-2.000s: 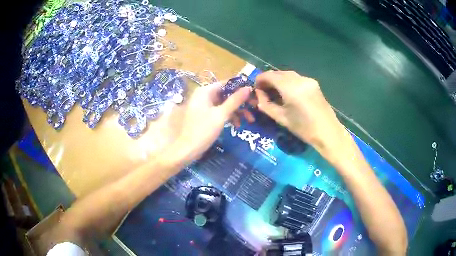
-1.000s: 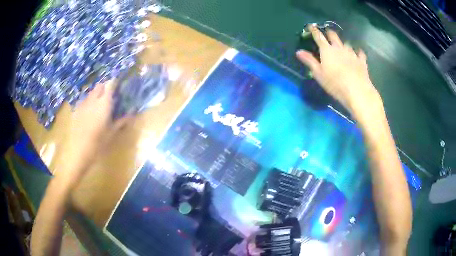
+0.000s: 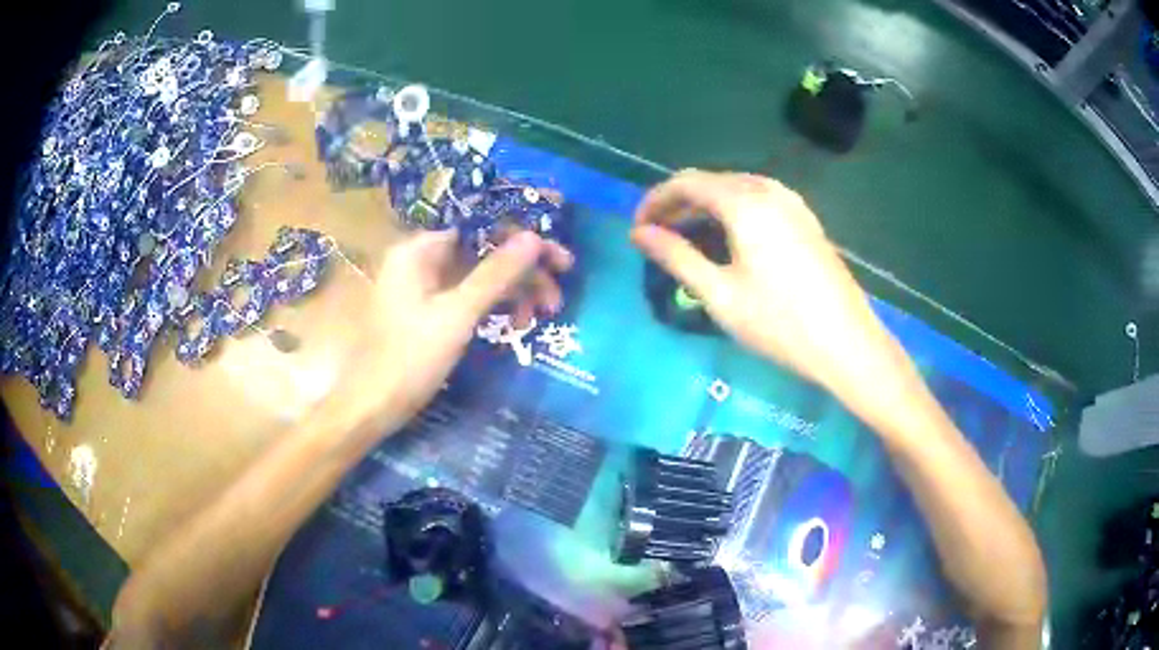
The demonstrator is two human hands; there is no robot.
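Note:
My left hand [image 3: 477, 298] is over the poster's upper left, its thumb and fingers on a chain of blue-purple ring circuit boards [image 3: 445, 178] that stretches up and left. My right hand [image 3: 737, 248] is to its right, fingers curled round a black housing unit [image 3: 688, 277] with a green spot. The hand covers most of that unit. The two hands are apart. Another black unit with a green spot and a pale wire, the sub-assembly [image 3: 829, 107], stands on the green belt.
A large board pile [image 3: 127, 216] covers the tan bench [image 3: 273, 368] at left. Black units [image 3: 432, 543], one with a green disc, and finned ones [image 3: 674, 504] lie on the glossy poster [image 3: 547, 406] nearer me. A board with a white wire [image 3: 1132, 349] shows at far right.
My left hand has come from the pile to the poster with the board chain. My right hand has left the sub-assembly on the belt and is back over the poster, round another black unit.

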